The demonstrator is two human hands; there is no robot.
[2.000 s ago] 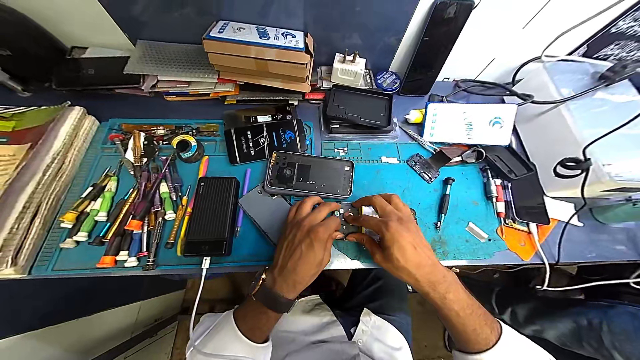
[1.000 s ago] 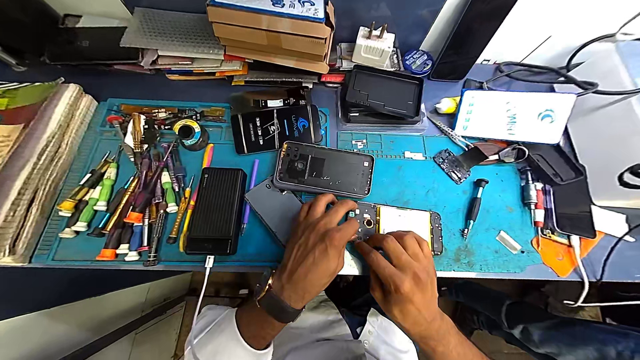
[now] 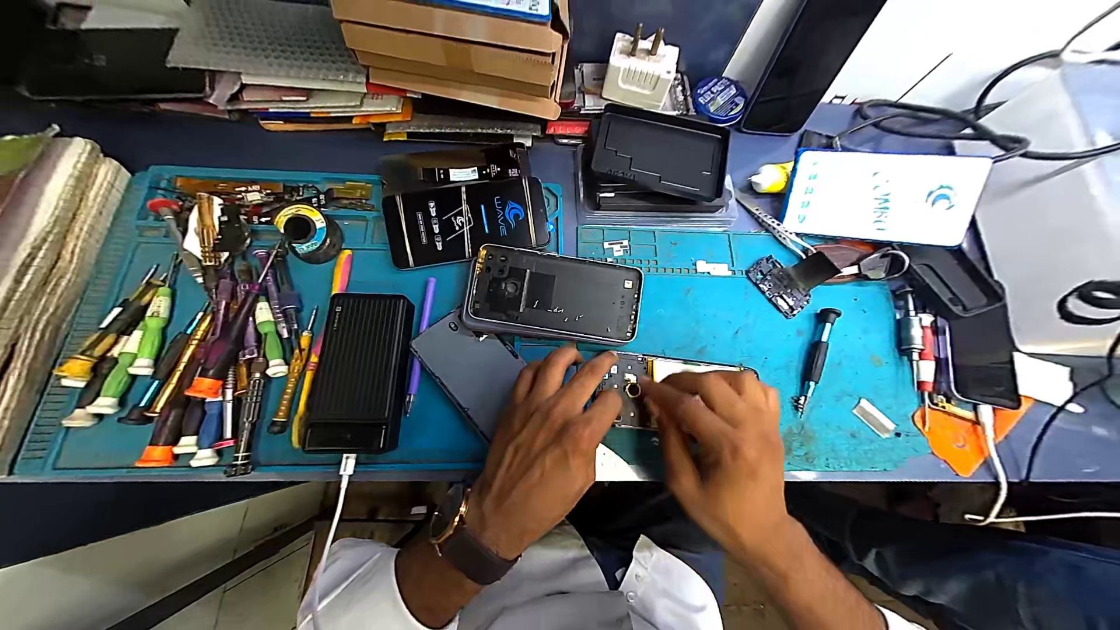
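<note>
An opened smartphone (image 3: 626, 411) lies on the teal repair mat near the front edge, its circuit board and part of its pale battery showing. My left hand (image 3: 551, 437) rests over its left end with the fingertips on it. My right hand (image 3: 722, 437) is over the battery side, thumb and index finger together beside a small round part of the board; whether anything is pinched there is hidden. Just above lies a removed phone back cover (image 3: 556, 293), inner side up. A dark grey flat panel (image 3: 464, 372) lies partly under that cover and reaches toward my left hand.
Left are a black power bank (image 3: 360, 372) with a white cable, a purple pen-like tool (image 3: 422, 346) and many screwdrivers (image 3: 188, 367). Right are a screwdriver (image 3: 818, 354), a small phone circuit part (image 3: 779, 284) and tweezers (image 3: 774, 223). Boxes (image 3: 455, 52) stand behind.
My right hand has moved from the phone's lower edge up over its battery side, covering more of the battery than one second ago. My left hand stays at the phone's left end.
</note>
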